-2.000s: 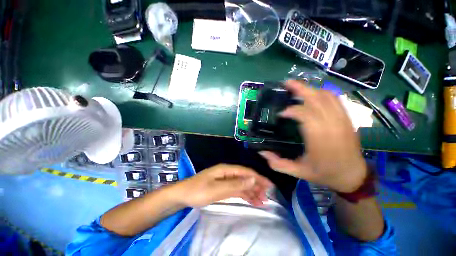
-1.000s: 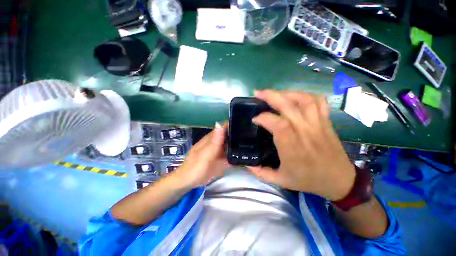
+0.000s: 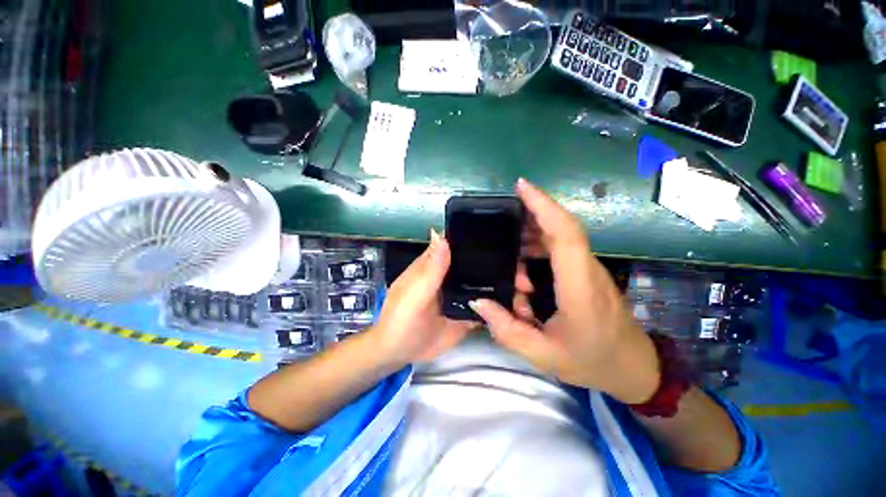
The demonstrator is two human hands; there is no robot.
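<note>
A black assembled phone half (image 3: 481, 248) is held upright, screen side up, just off the bench's front edge in the middle of the view. My left hand (image 3: 418, 306) grips its left side, with the thumb along the edge. My right hand (image 3: 573, 301) holds its right side, the thumb at the bottom edge near the small keys and a finger by the top right corner. The fingers behind the phone are partly hidden.
The green bench (image 3: 466, 218) bears a silver-white flip phone (image 3: 631, 73), blue pick (image 3: 657, 154), white wipe (image 3: 698, 194), tweezers (image 3: 753, 194), purple cylinder (image 3: 794, 193) and white cards (image 3: 388, 142). A white fan (image 3: 155, 228) stands left. Parts trays (image 3: 316, 296) lie below the bench edge.
The green board no longer shows; a closed black phone half is in both hands. My right hand has moved from over its face to its right side and bottom. The view has shifted slightly.
</note>
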